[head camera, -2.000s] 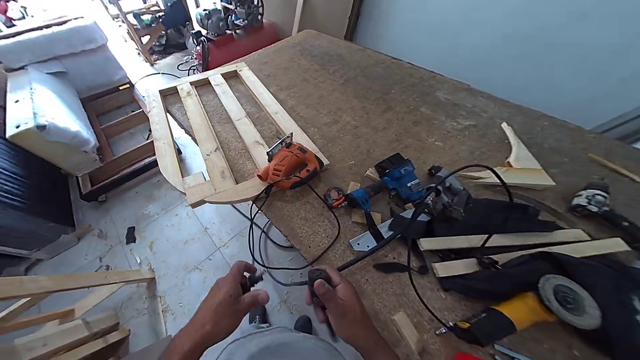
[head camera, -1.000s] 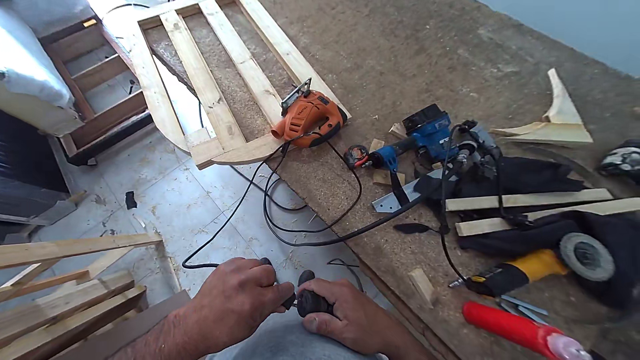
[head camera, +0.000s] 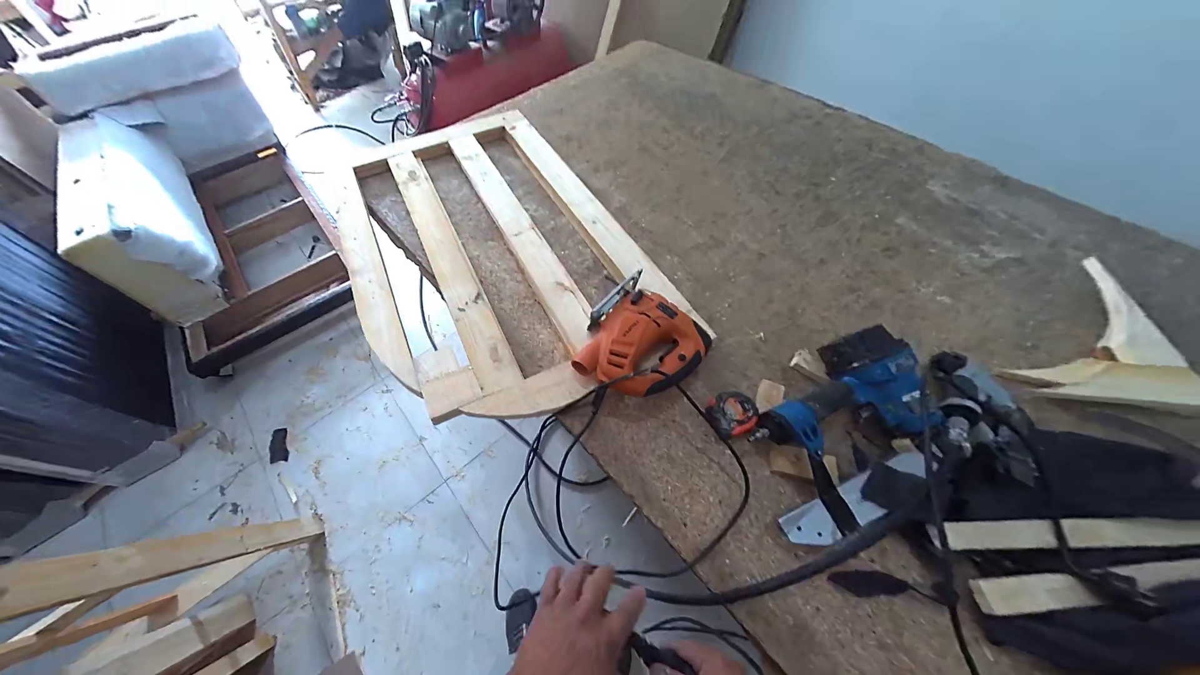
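Note:
My left hand (head camera: 579, 621) is at the bottom edge, back up, its fingers over the black cable; whether it grips anything is hidden. Close on its right, my right hand (head camera: 698, 659) is partly cut off by the frame and closed around a black cable connector (head camera: 664, 653). Thin black cable (head camera: 560, 478) loops from an orange jigsaw (head camera: 647, 345) down past the table edge. The jigsaw rests on the near corner of a slatted wooden frame (head camera: 530, 253) with a rounded corner. A thicker black hose (head camera: 816, 565) crosses the table toward my hands.
On the chipboard table (head camera: 797, 206) lie a blue power tool (head camera: 877, 384), a tape measure (head camera: 733, 412), a metal square (head camera: 825, 514), wood strips (head camera: 1078, 534) and black cloth (head camera: 1116, 478). Wooden pieces (head camera: 159, 562) stand lower left. An unfinished sofa frame (head camera: 272, 225) and a red compressor tank (head camera: 497, 70) are beyond.
My hands were apart two seconds ago, each holding a black cable end, then came together. Now my left hand's fingers are more extended. The view has swung since one second ago.

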